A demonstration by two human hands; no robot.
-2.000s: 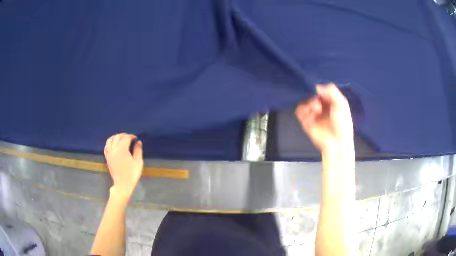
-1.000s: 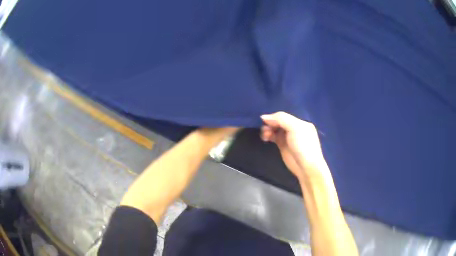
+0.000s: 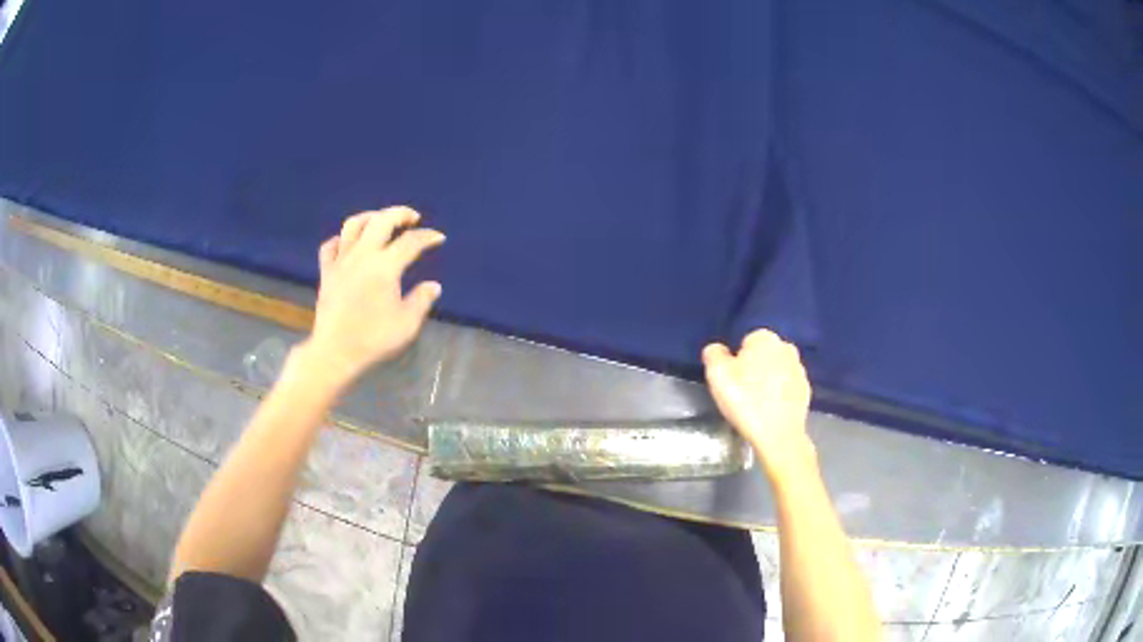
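Observation:
Navy fabric covers most of the table, with its near edge running across in front of me. My left hand rests over the cloth near this edge, fingers spread, holding nothing. My right hand has its fingers closed on the fabric edge, where a narrow fold rises behind it. A metal bar weight, whitish and tape-wrapped, lies on the table's bare front strip between my hands and my body, its right end beside my right wrist.
The grey metal table edge curves across the view. An orange-yellow tape strip lies on it at left. A white bucket with dark marks stands on the tiled floor at lower left.
The bar, earlier under the lifted cloth, now lies on the front strip. The cloth edge has come down. My left hand has come out from under it and spread; my right hand has moved lower.

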